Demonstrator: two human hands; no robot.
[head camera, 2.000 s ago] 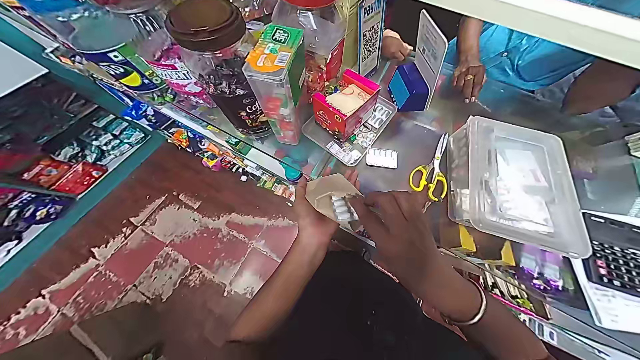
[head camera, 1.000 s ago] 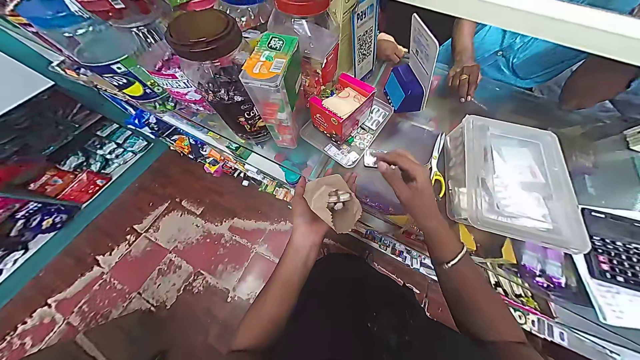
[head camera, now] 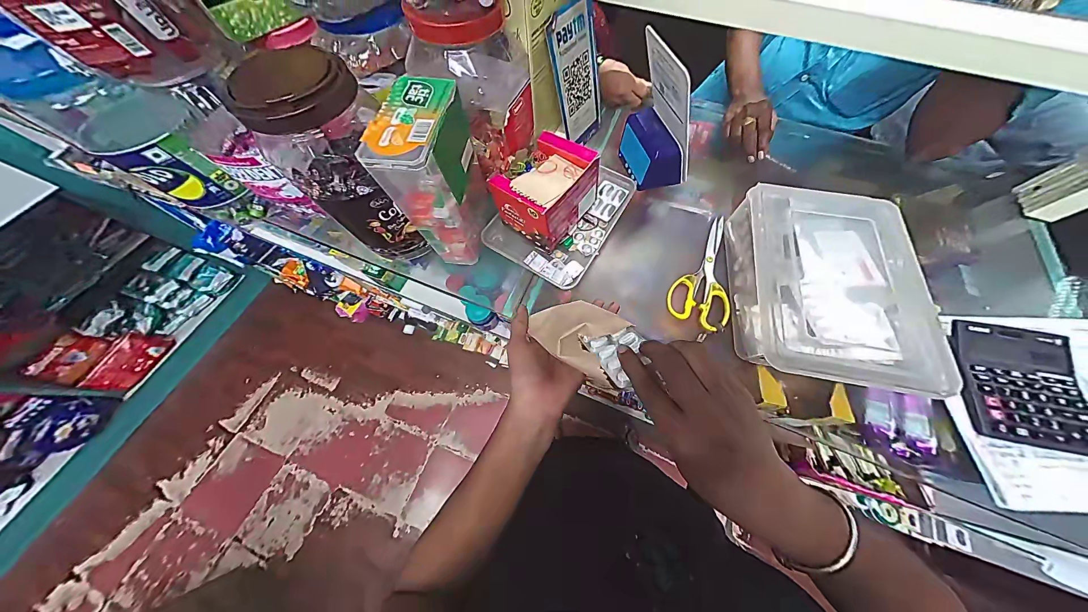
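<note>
My left hand (head camera: 544, 365) holds a small brown paper bag (head camera: 571, 327) by its side, its mouth facing right. Silvery blister packs of tablets (head camera: 614, 353) stick out at that mouth, and my right hand (head camera: 688, 391) grips them with its fingertips. Just beyond the hands, yellow-handled scissors (head camera: 701, 293) lie on the glass counter. A metal tray (head camera: 557, 268) behind the bag carries more blister strips (head camera: 608, 204) and a pink-red open box (head camera: 544, 191) with paper in it.
Candy jars (head camera: 293, 127) and a tall plastic container (head camera: 421, 187) line the left. A lidded clear plastic box (head camera: 756, 280) and a calculator (head camera: 1020, 382) are on the right. Across the counter are another person's hand (head camera: 750, 123), a further hand (head camera: 623, 83) and a blue stand (head camera: 650, 153).
My right hand was over the counter by the tray a second ago, with a blister pack lying near its fingers; it has come back to the bag. That pack no longer shows on the counter.
</note>
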